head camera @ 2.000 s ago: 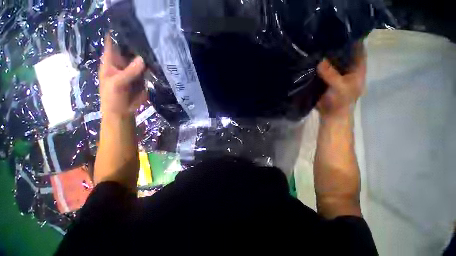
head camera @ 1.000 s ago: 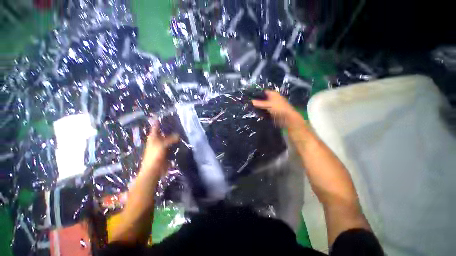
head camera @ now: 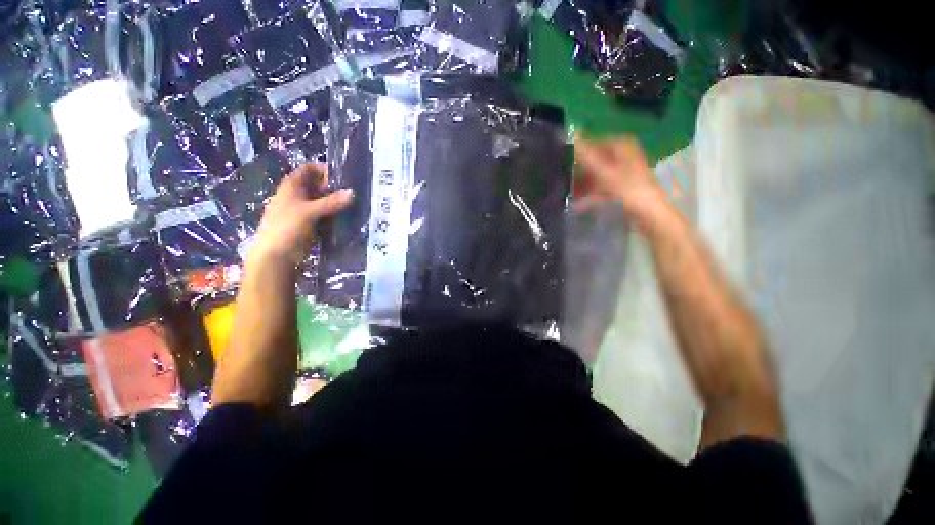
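Observation:
A flat bagged dark garment [head camera: 482, 215] lies squared in front of me in shiny clear plastic, with a pale label band [head camera: 388, 220] bearing dark characters down its left part. My left hand [head camera: 306, 205] is at its left edge, the thumb over the plastic; whether the fingers grip the edge cannot be told. My right hand [head camera: 610, 172] is blurred beside its upper right edge, fingers apart. Clear plastic or another packet shows under its right side. The garment's lower edge meets my dark clothing.
A large white bin [head camera: 718, 205] stands at the right. Dark packets [head camera: 277, 51] spread over the green floor [head camera: 559, 67] at the left and ahead. A white rectangle [head camera: 94, 164], a coral packet [head camera: 133, 369] and a yellow packet [head camera: 218, 330] lie at the left.
The garment, earlier raised in both hands and then tilted lower down, now lies flat and straight in front of me. My right hand has moved to the right, off its top edge.

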